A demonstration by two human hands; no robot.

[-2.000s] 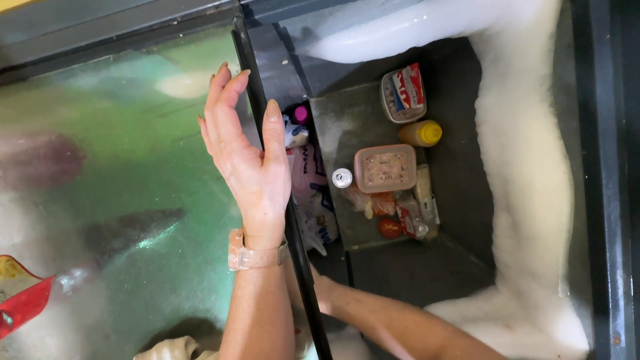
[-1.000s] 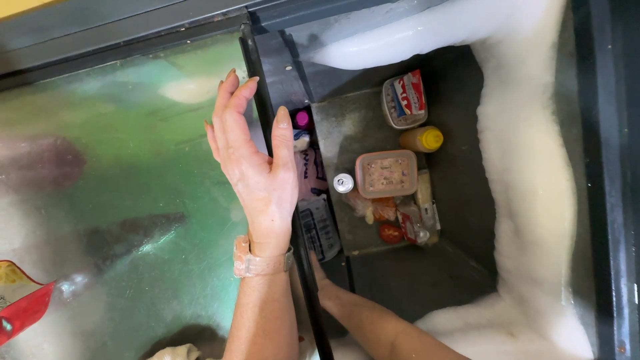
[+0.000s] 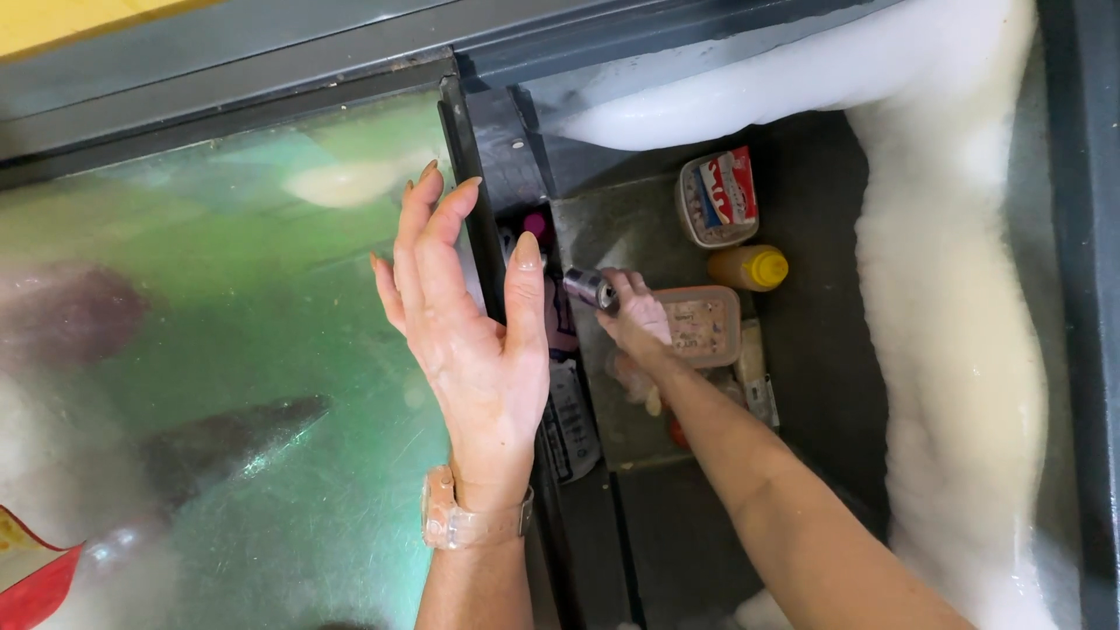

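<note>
My left hand (image 3: 477,332), with a clear-strapped watch at the wrist, is raised at the edge of the freezer's sliding glass lid (image 3: 262,350), fingers apart and nothing held. Down inside the chest freezer, my right hand (image 3: 634,311) grips a small metal can (image 3: 591,290), tilted with its top showing. Right beside that hand lies a lidded plastic container of food (image 3: 704,325). Beyond it are a yellow-capped squeeze bottle (image 3: 749,267) and a clear tub with a red and white packet (image 3: 717,197). Bagged items (image 3: 630,374) lie partly under my right forearm.
Thick frost (image 3: 954,262) lines the freezer's far and right walls. Printed packages (image 3: 570,420) stand in the narrow gap beside the lid's black frame (image 3: 472,201). A long pale packet (image 3: 754,367) lies beyond my forearm.
My right hand has come from the narrow gap at the left to the can and taken hold of it. A printed package shows in the gap since the middle frame. My left hand stays at the lid edge.
</note>
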